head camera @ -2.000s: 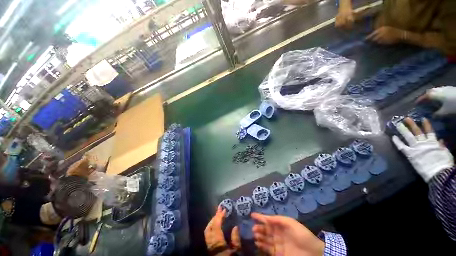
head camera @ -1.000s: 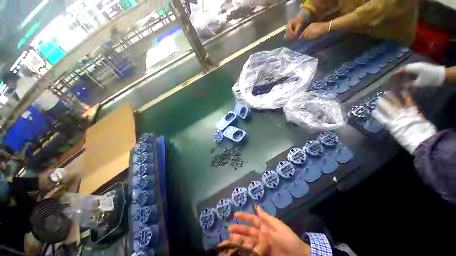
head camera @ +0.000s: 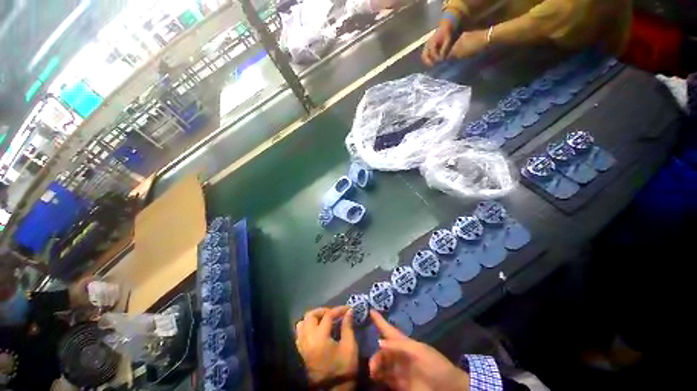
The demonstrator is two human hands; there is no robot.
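Observation:
A slanted row of blue-grey housing units with round patterned heads lies on a dark holding tray in front of me. My left hand is at the row's near left end, thumb and forefinger against the side of a unit's head; whether it grips is unclear. It covers the tray's end. My right hand is just right of it, fingers apart, forefinger pointing at the same unit, with no part seen in it. A pile of small black parts and loose blue-grey shells lie beyond the row.
Clear plastic bags lie beyond the shells. Another row stands at left beside cardboard. Three units sit on a tray at right, with a further row behind. A person's bare hands are at the top.
My left hand has come up from the bottom edge to the row's left end. My right hand has shifted slightly right and down. The neighbour's gloved hands have left the small tray at right.

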